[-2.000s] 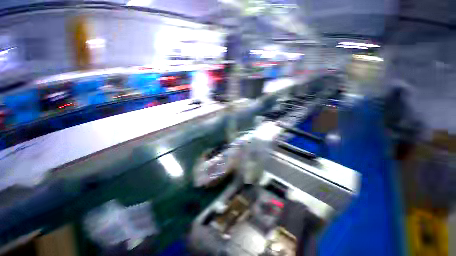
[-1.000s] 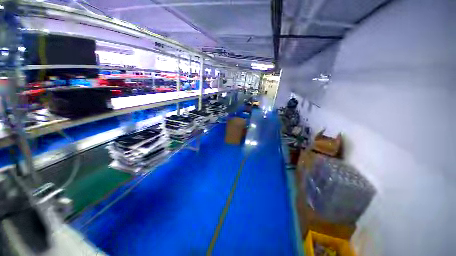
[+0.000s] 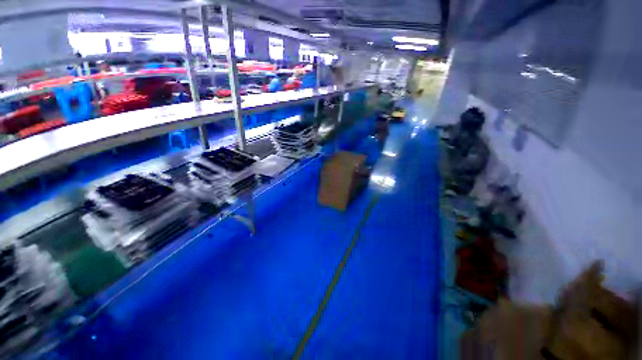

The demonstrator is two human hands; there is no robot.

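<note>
Neither of my hands is in the picture. In front of me lies a glossy blue floor with a yellow line running away along it. A brown cardboard carton stands on the floor, left of the line. Along the left, stacks of white trays or sheets with black items on top sit in a row on a low green surface. The stack at the near left edge is blurred and cut off.
A long white workbench with upright posts runs along the left. Red and blue items and a blue stool are beyond. Brown cartons, a red thing and blurred grey items line the right wall.
The view has moved forward along the aisle. The brown carton and tray stacks look nearer. The yellow bin and the plastic-wrapped bundle at the right have left the picture.
</note>
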